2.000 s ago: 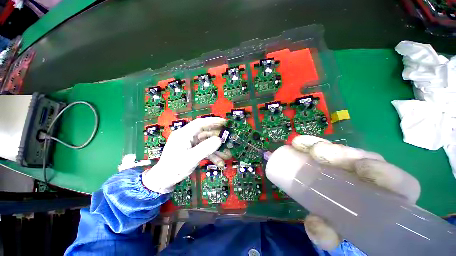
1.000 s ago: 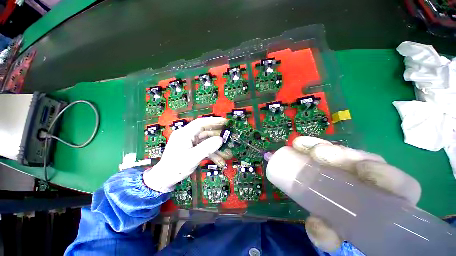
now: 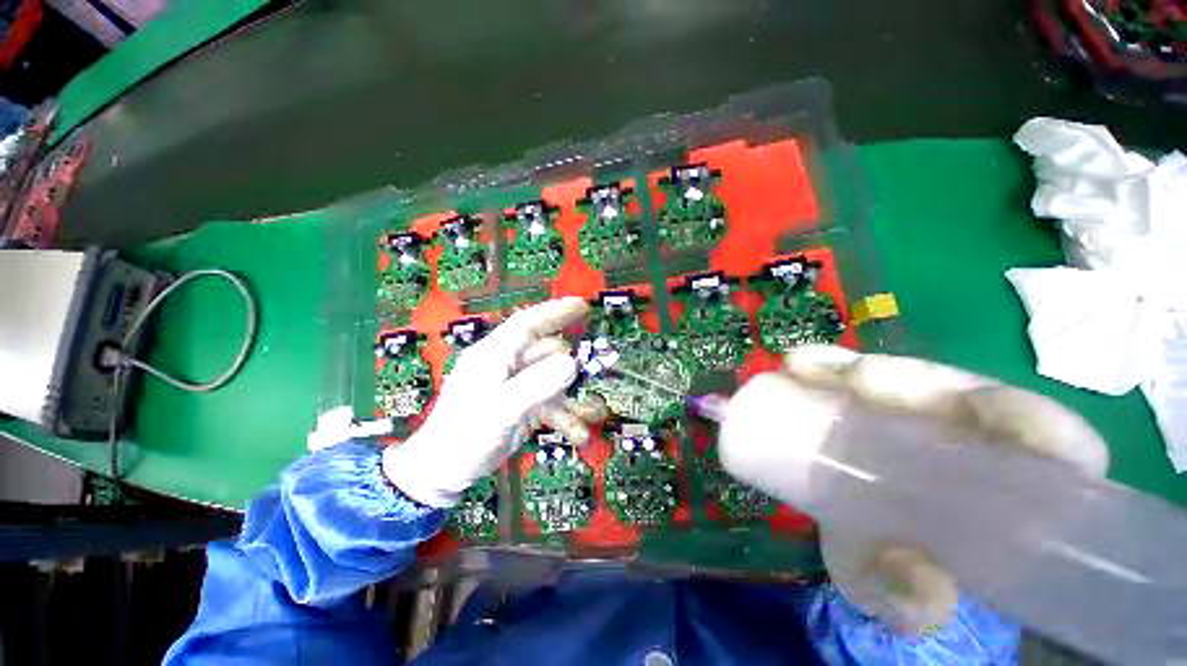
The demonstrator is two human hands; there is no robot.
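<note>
My left hand, in a white glove with stained fingertips, holds a green circuit board by its left end, above the tray. My gloved right hand is wrapped around a large translucent grey glue tube, which is slightly blurred. Its purple-based needle points left over the held board; the needle tip is near the white-topped parts at the board's left end. Whether it touches them I cannot tell. The clear tray below holds rows of similar boards on a red lining.
A pale box-shaped device with a looped grey cable is at left. Crumpled white cloth lies at right on the green mat. A yellow tab is at the tray's right edge. A dark conveyor belt runs behind.
The glue tube and my right hand have moved slightly right. The held board has tilted, so its face and white-topped parts show more brightly. The tray appears slightly shifted in view.
</note>
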